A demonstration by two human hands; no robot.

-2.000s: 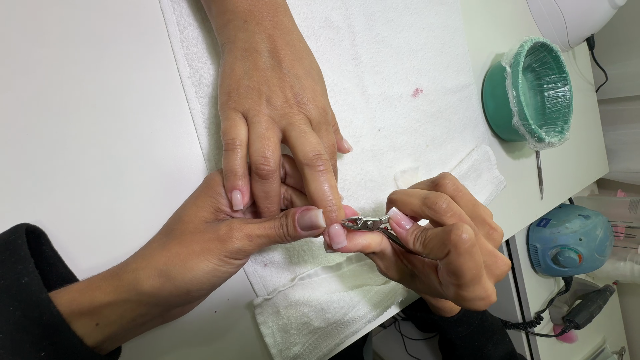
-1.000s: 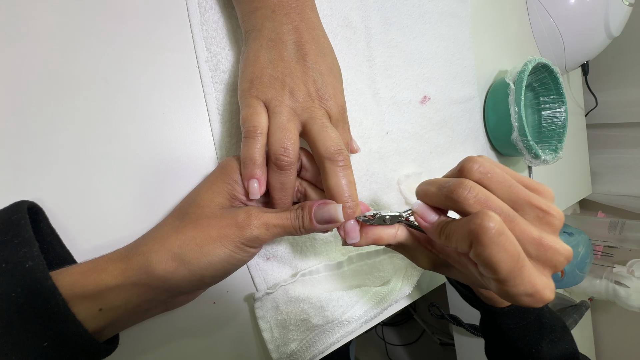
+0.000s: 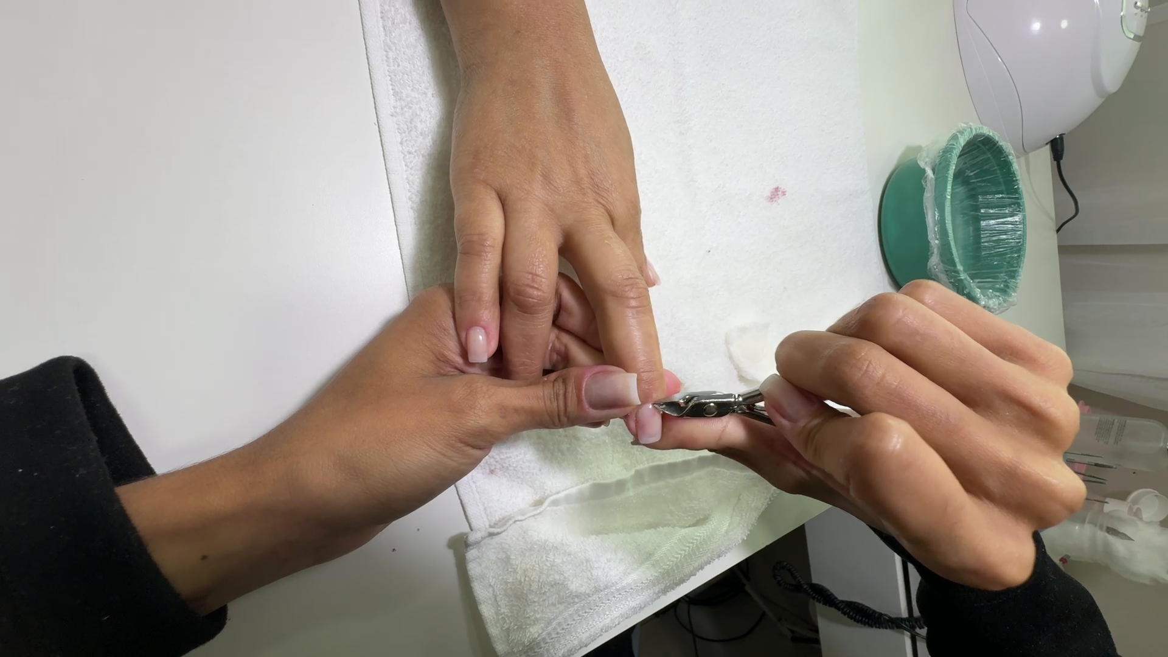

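From the left, my left hand point(image 3: 493, 392) grips a finger of another person's hand point(image 3: 547, 164), its thumb lying across near the fingertip. That person's hand reaches down from the top, palm down, over a white towel point(image 3: 730, 137). My right hand point(image 3: 922, 420) holds metal cuticle nippers point(image 3: 712, 403), their tips against the side of the held finger's nail. One of my right fingers extends beneath the nippers, close to the same fingertip. Whether the nipper jaws are closed is too small to tell.
A green bowl lined with clear plastic point(image 3: 899, 219) stands at the right, below a white rounded device point(image 3: 1040, 64). A white cotton pad point(image 3: 753, 351) lies on the towel. Bottles point(image 3: 1127, 443) are at the right edge; a coiled black cable point(image 3: 839, 607) hangs below the table's edge.
The view has shifted, and the blue device at the right is out of sight. My left hand keeps its hold on the finger, and my right hand still holds the nippers at the fingertip.
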